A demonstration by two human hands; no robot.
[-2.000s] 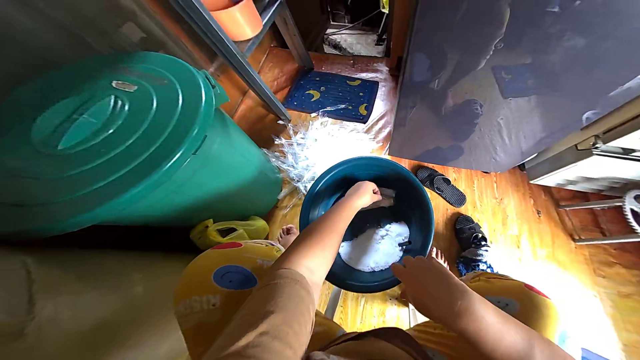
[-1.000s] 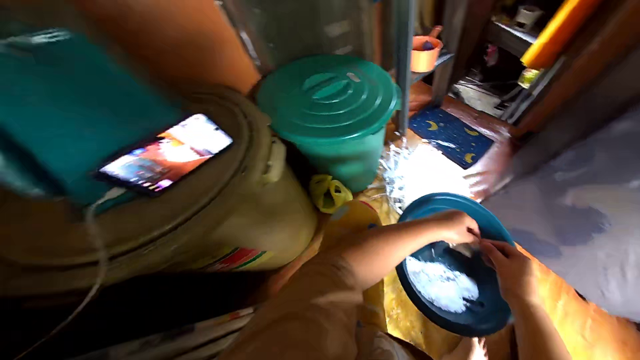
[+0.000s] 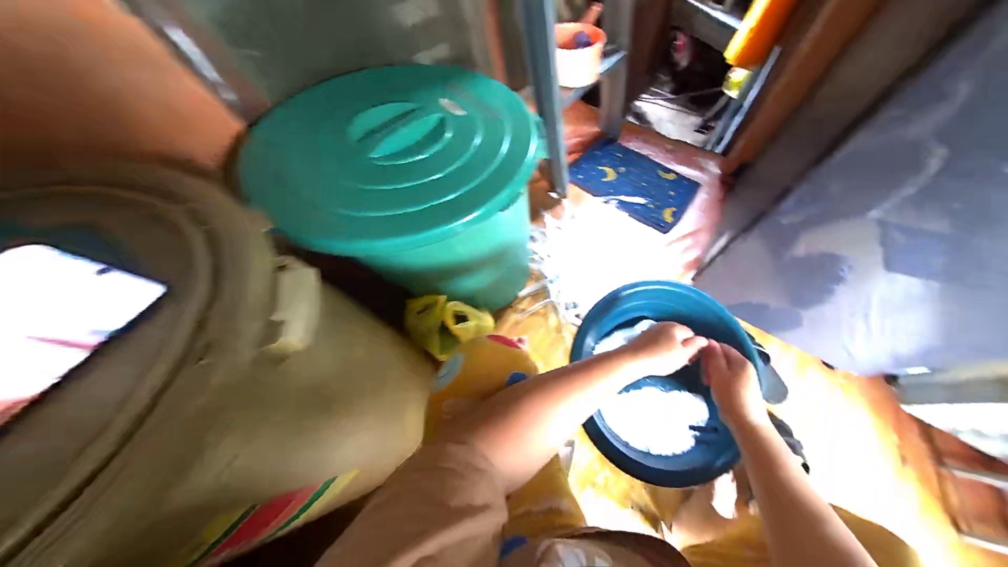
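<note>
A round blue plastic basin (image 3: 669, 472) stands on the floor between my legs. In it lies a bright white mass (image 3: 657, 419), too overexposed to name, with more white at the basin's upper left. My left hand (image 3: 669, 348) reaches over the basin from the left, its fingers bent and meeting those of my right hand (image 3: 732, 378), which comes from the right. Both are above the dark part of the basin. The fingertips are close together; whether something small is pinched between them cannot be seen.
A green lidded bin (image 3: 394, 173) and a large tan lidded drum (image 3: 331, 409) stand on the left, with a lit screen (image 3: 63, 323) on the drum. A yellow plastic bag (image 3: 441, 323) lies between. Beyond are a metal ladder-like frame (image 3: 545, 94) and a blue mat (image 3: 634, 185); a grey panel (image 3: 882, 236) stands right.
My right hand has moved from the basin's near right rim, two seconds ago, to meet my left hand over the basin. The view has swung left.
</note>
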